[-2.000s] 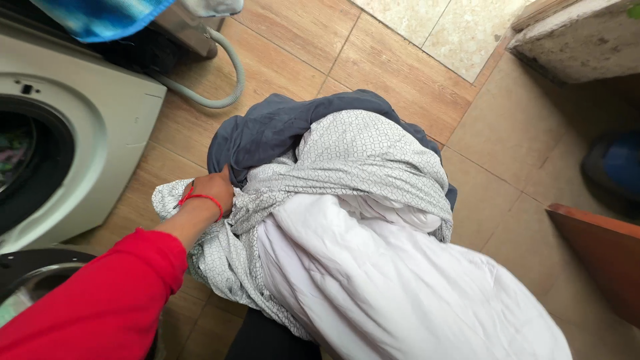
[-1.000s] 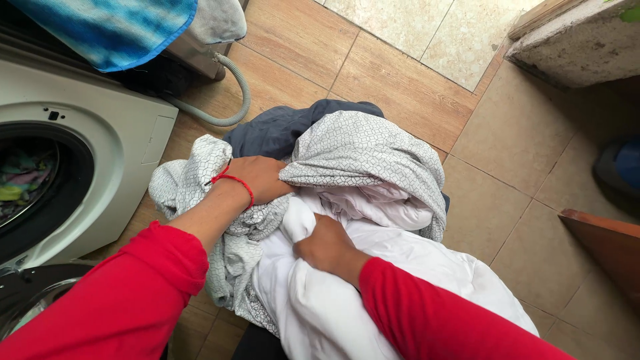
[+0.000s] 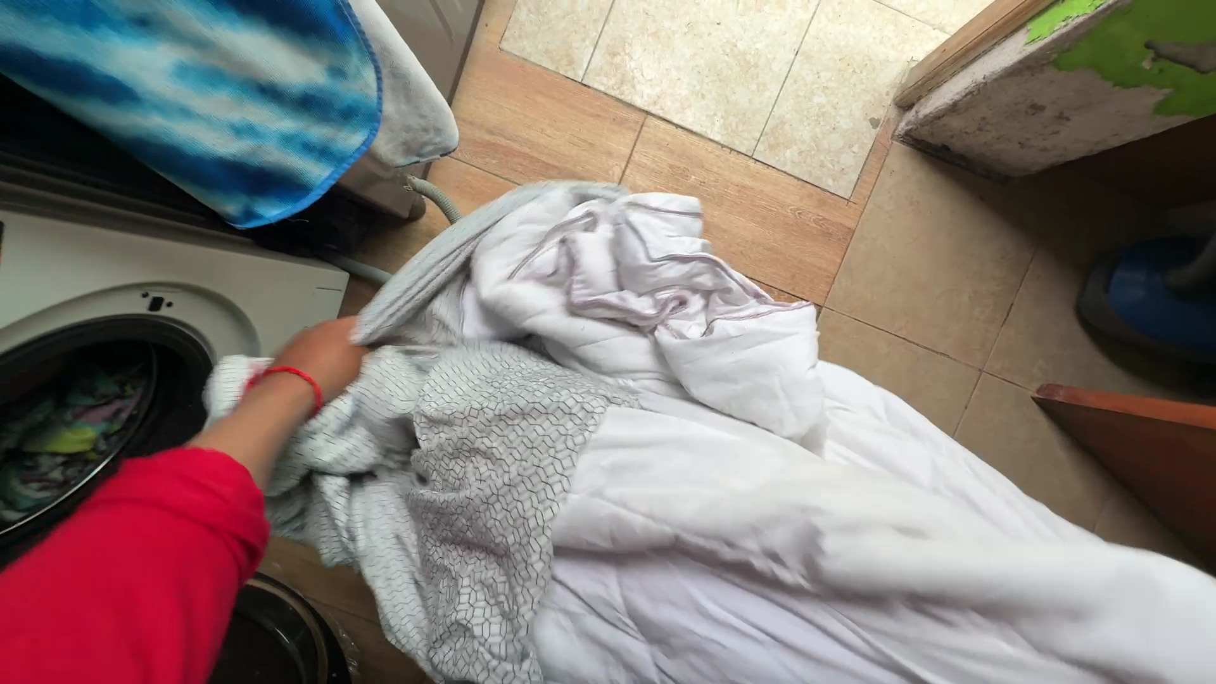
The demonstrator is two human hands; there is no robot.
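My left hand, with a red string bracelet on its wrist, grips the edge of a patterned grey-and-white fabric cover at the left of the heap. White bedding, perhaps a duvet, spreads from the middle to the lower right corner. Its bunched upper part shows thin purplish seams. My right hand is out of view. A front-loading washing machine stands left of my left hand, with multicoloured laundry visible inside its round opening.
A blue tie-dye towel hangs at the upper left above a grey hose. A dark round rim lies at the lower left. At right are a peeling wall corner, a blue object and a wooden panel edge.
My right hand, on the white fabric one second ago, has left the view. The white bedding now spreads farther over the heap, and the dark grey cloth at the back no longer shows.
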